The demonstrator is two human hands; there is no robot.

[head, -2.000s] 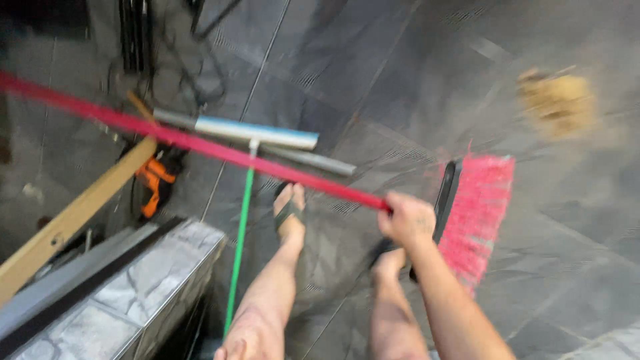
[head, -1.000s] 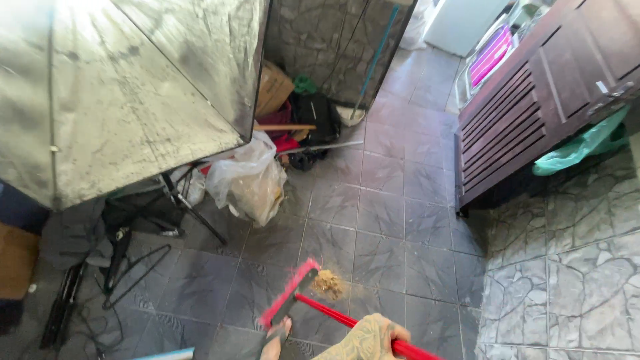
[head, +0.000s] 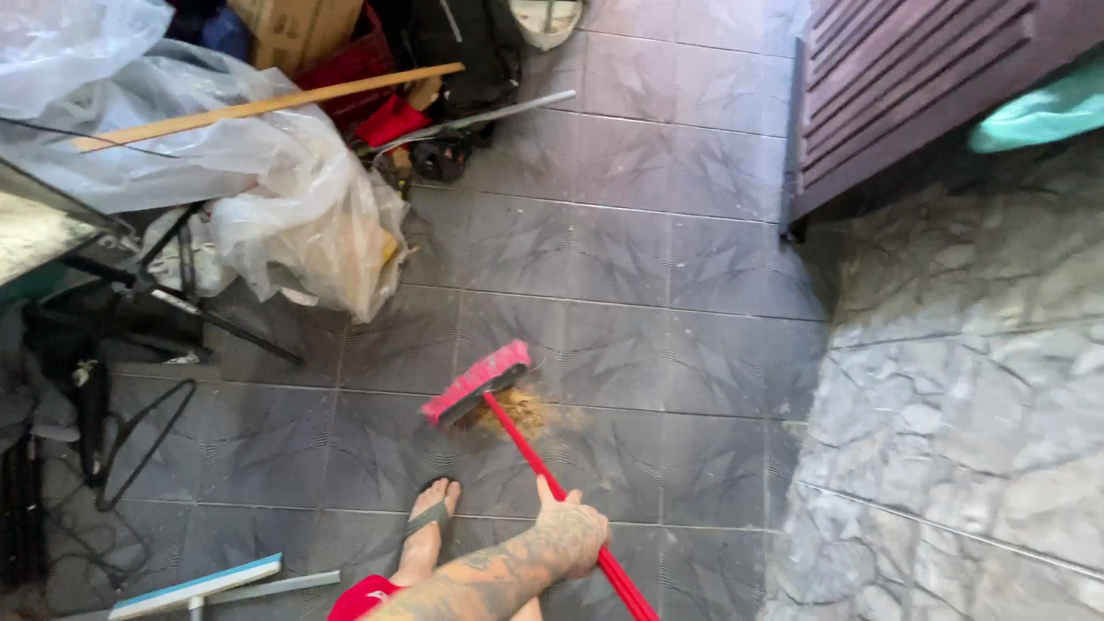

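My tattooed left hand (head: 569,530) is closed around the red handle (head: 617,578) of a push broom. The broom head (head: 479,381), with pink bristles and a dark block, lies tilted at the upper left edge of a small heap of yellowish-brown debris (head: 526,412) on the dark tiled floor. The handle runs from the head over the heap, through my left hand and out at the bottom edge. My right hand is out of view. My sandalled foot (head: 427,517) stands below the broom head.
A floor squeegee (head: 198,586) lies at the lower left, below a black clothes hanger (head: 147,440) and tripod legs (head: 233,323). Plastic bags (head: 302,198), a wooden strip (head: 267,105) and a cardboard box (head: 297,30) are piled upper left. A slatted brown panel (head: 906,95) and stone-patterned surface (head: 949,431) stand right.
The broom head was right of my legs and apart from the heap two seconds ago; it now lies at the heap. My right hand has gone out of view. The view has shifted greatly.
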